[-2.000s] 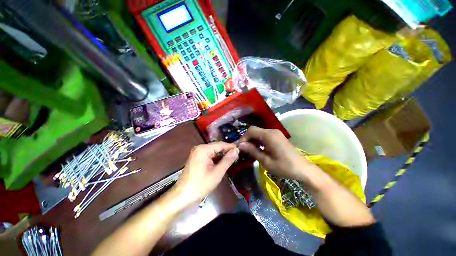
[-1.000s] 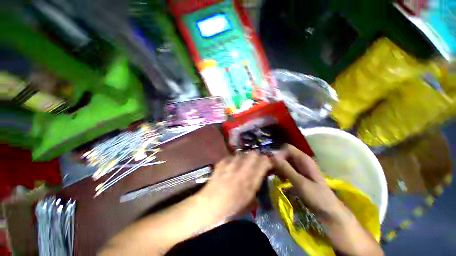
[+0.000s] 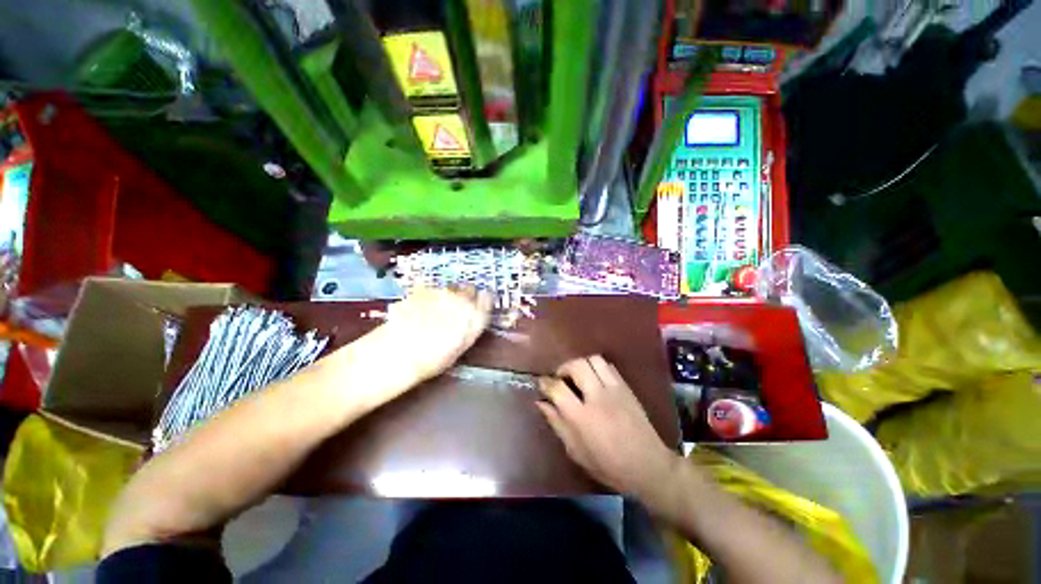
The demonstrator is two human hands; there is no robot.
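My left hand is at the front edge of the moulded cables, which lie crisscross below the green block; its fingertips are partly hidden and I cannot tell whether it holds one. My right hand rests on the dark brown-red work board, with its fingertips at the right end of a thin silver-grey holder bar. I cannot tell whether it grips the bar. A pile of grey-white cables lies at the board's left side.
The green moulding machine stands ahead. A patterned phone lies beside the moulded cables. The red parts bin, white bucket and control panel are at right. An open cardboard box is at left.
The view has swung left to face the machine. My hands have parted from over the red bin: the left went to the moulded cables, the right to the holder bar on the board.
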